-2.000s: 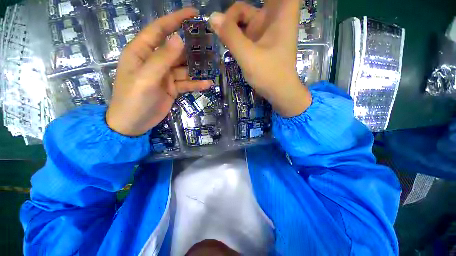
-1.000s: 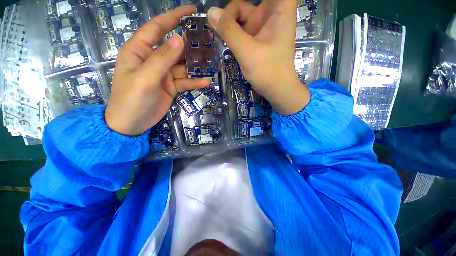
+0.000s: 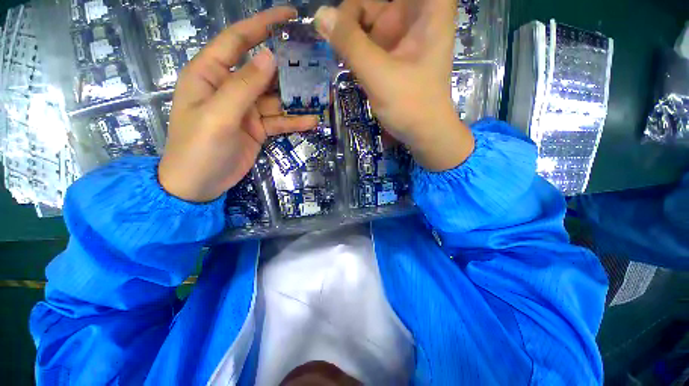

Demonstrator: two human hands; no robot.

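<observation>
A small circuit board [image 3: 304,71] is held upright above the tray, its face silvery grey with dark marks and a blue lower edge. My left hand [image 3: 219,113] holds it by its left side, with fingers at its top and bottom edges. My right hand [image 3: 400,71] is at the board's top right corner, thumb and finger pinched there; whether a thin piece is between them cannot be told. Below lies a clear blister tray [image 3: 344,223] with boards [image 3: 302,162] loose in its pockets.
A whitish fanned sheet stack [image 3: 34,113] lies at the left. A neat silver-grey sheet stack [image 3: 570,105] stands at the right. A crinkled clear plastic bag [image 3: 668,117] is at the far right. Another person's blue sleeve [image 3: 634,226] shows at the right edge.
The board's face has turned from brownish to silvery grey, with a slight tilt. My right hand has shifted slightly at the board's top corner. My left hand has hardly moved.
</observation>
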